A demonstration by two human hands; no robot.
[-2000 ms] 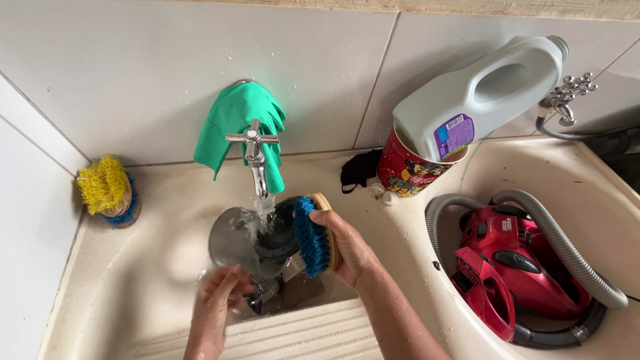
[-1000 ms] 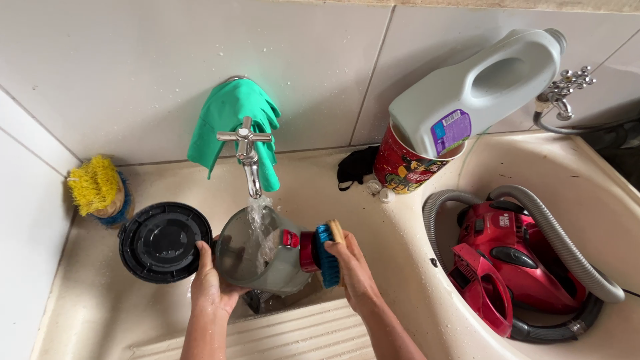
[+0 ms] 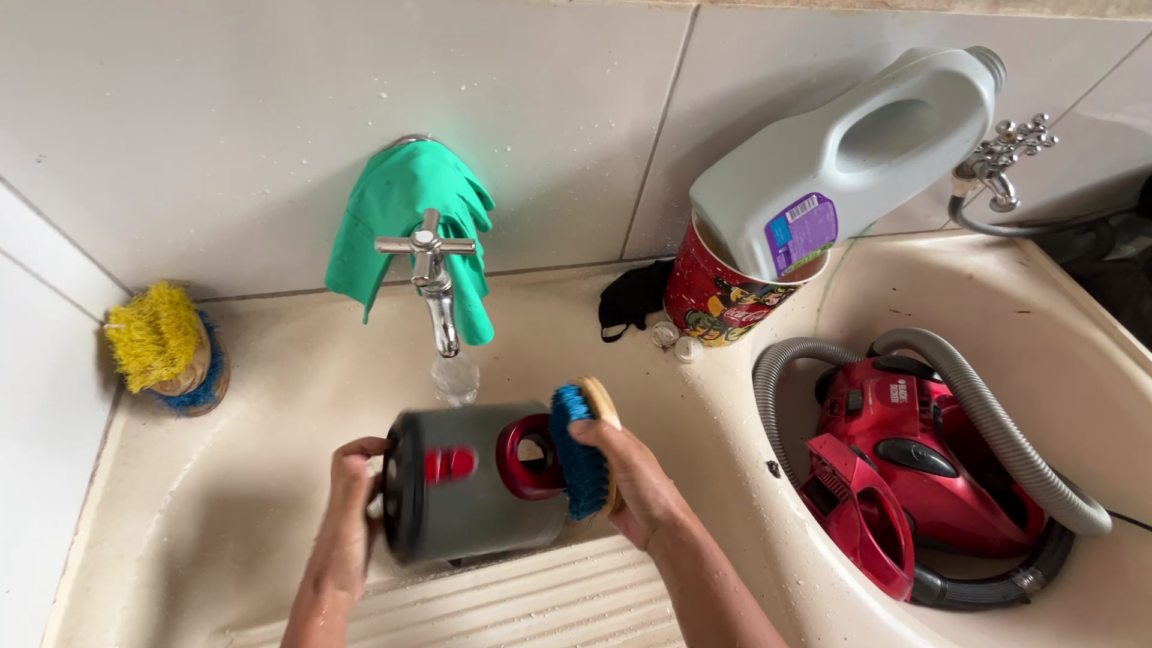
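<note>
My left hand (image 3: 349, 504) grips the black end of a translucent grey vacuum cleaner dust canister (image 3: 486, 526), which lies sideways over the left sink basin. Its red latch and round red port face up. My right hand (image 3: 634, 477) holds a wooden scrubbing brush (image 3: 583, 450) with blue bristles against or close to the canister's right end; exact contact cannot be told. Water runs from the chrome tap (image 3: 441, 306) just behind the canister. A green rubber glove (image 3: 405, 216) hangs behind the tap.
A ribbed washboard (image 3: 504, 603) lies in front. Yellow and blue brushes (image 3: 157, 337) stand at the left. A red bucket (image 3: 711, 288) holds a grey plastic jug (image 3: 846, 144), beside a black cloth (image 3: 633, 297). The right basin (image 3: 1071, 297) contains a red vacuum cleaner (image 3: 936, 468) with its hose.
The canister has been turned so its black end is upright at my left hand; one second ago that black round part faced up at the left. The blue brush remains in my right hand.
</note>
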